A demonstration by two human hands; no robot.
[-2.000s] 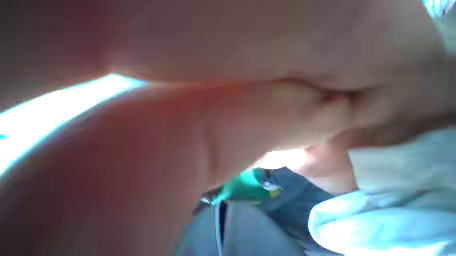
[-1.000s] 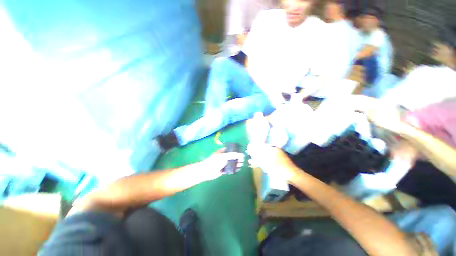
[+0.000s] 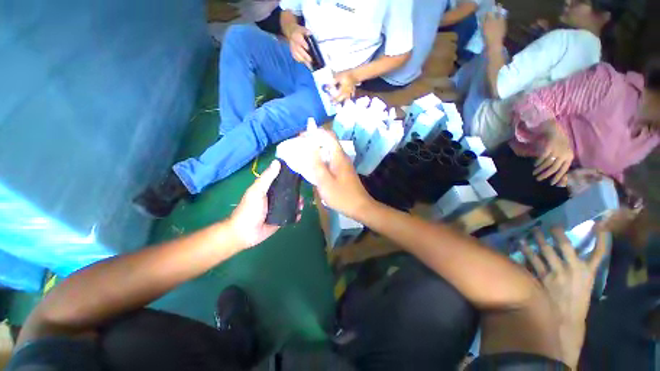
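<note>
My left hand [image 3: 253, 210] is closed around a black cylinder [image 3: 284, 194], held upright and slightly tilted above the green floor. My right hand [image 3: 334, 172] holds a crumpled white cloth [image 3: 302, 153] at the top end of the cylinder. The cloth hides that end. To the right, many black cylinders [image 3: 427, 156] stand close together with their open round ends up. Slim white cartons [image 3: 378, 145], some with flaps raised, stand behind and beside them.
A person in jeans [image 3: 253, 138] sits ahead holding a black cylinder and a carton. People sit at the right; another hand [image 3: 561, 272] is near a pale box [image 3: 593, 206]. A blue-sheeted stack [image 3: 108, 123] is at the left. Brown cardboard [image 3: 362, 250] lies under the pile.
The view was filled by blurred skin two seconds ago, then opened onto the scene. Since one second ago, my hands have come together, with the cloth now on the cylinder.
</note>
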